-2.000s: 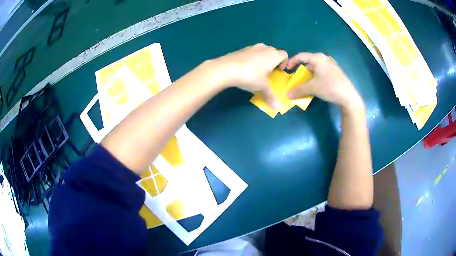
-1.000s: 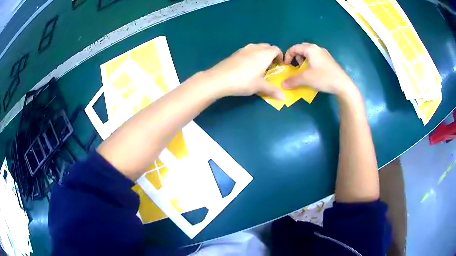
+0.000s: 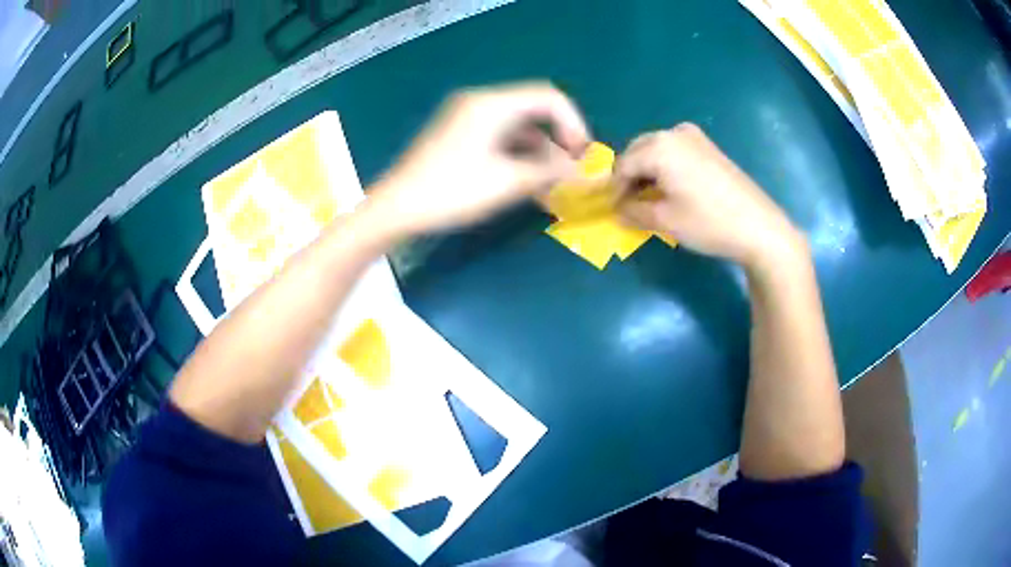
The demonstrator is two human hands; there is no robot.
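Several yellow adhesive pieces (image 3: 600,237) lie fanned and overlapping at the upper middle of the bench, partly under both hands. My left hand (image 3: 488,155) is blurred, at the left edge of the yellow pieces; its fingertips are curled and touch or overlap them. Whether it grips anything is unclear. My right hand (image 3: 693,188) is at their right side, with fingers pinched on a yellow piece. Adhesive sheets (image 3: 283,177) with yellow rectangles and white borders lie at the left, partly covered by my left forearm. A white sheet with cutouts (image 3: 488,465) lies over them.
A dark tangle of black frames (image 3: 105,354) lies at the left, with white waste strips (image 3: 33,487) below. Black frames (image 3: 191,50) sit beyond the pale rail (image 3: 299,83). Spare adhesive sheets (image 3: 887,100) are stacked at the upper right. A red object (image 3: 989,275) is at the right edge.
My left hand has moved left, away from my right hand, and is blurred. The yellow pieces have shifted slightly left. Frames beyond the rail have changed position.
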